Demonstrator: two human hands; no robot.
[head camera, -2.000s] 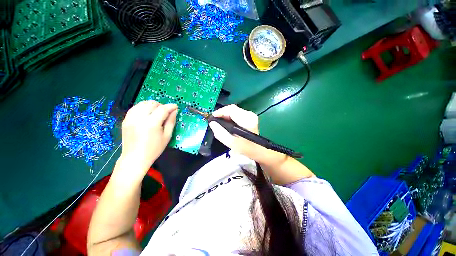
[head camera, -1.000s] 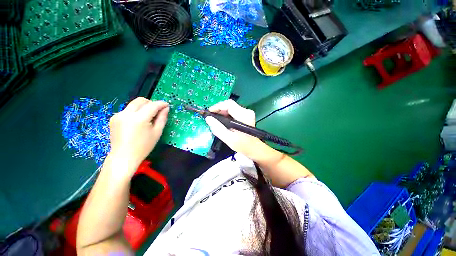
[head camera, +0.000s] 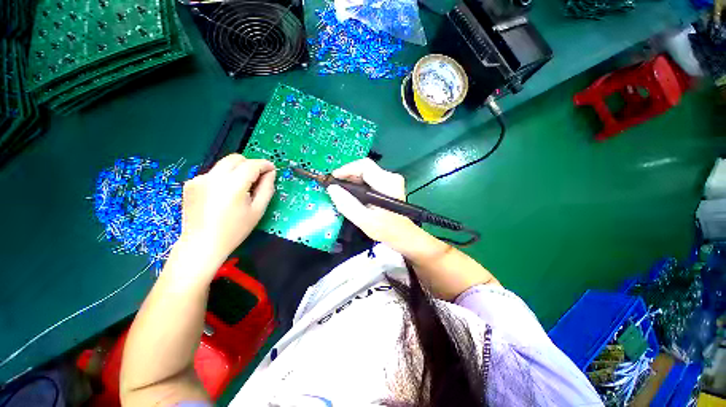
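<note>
A green circuit board (head camera: 318, 131) with small blue components lies on a black fixture (head camera: 232, 131) in front of me. My right hand (head camera: 370, 195) grips a black soldering iron (head camera: 398, 207), its tip over the middle of the board. My left hand (head camera: 227, 199) is at the board's left part, thumb and fingertips pinched together near the iron's tip. A thin solder wire (head camera: 80, 312) runs from the lower left up to my left hand; its end between the fingertips is too small to see clearly. Loose blue components (head camera: 135, 205) lie left of my left hand.
Stacked green boards (head camera: 103, 40) are at the upper left. A black fan (head camera: 255, 38), more blue components (head camera: 350, 48) under a plastic bag, a yellow tin (head camera: 436, 87) and a black soldering station (head camera: 497, 48) stand beyond the board. Red stools and blue bins are on the floor.
The whole view has shifted slightly. My left fingertips moved off the board's middle, then slightly back right. The iron's tip stays over the board's middle. The solder wire now hangs in a different curve.
</note>
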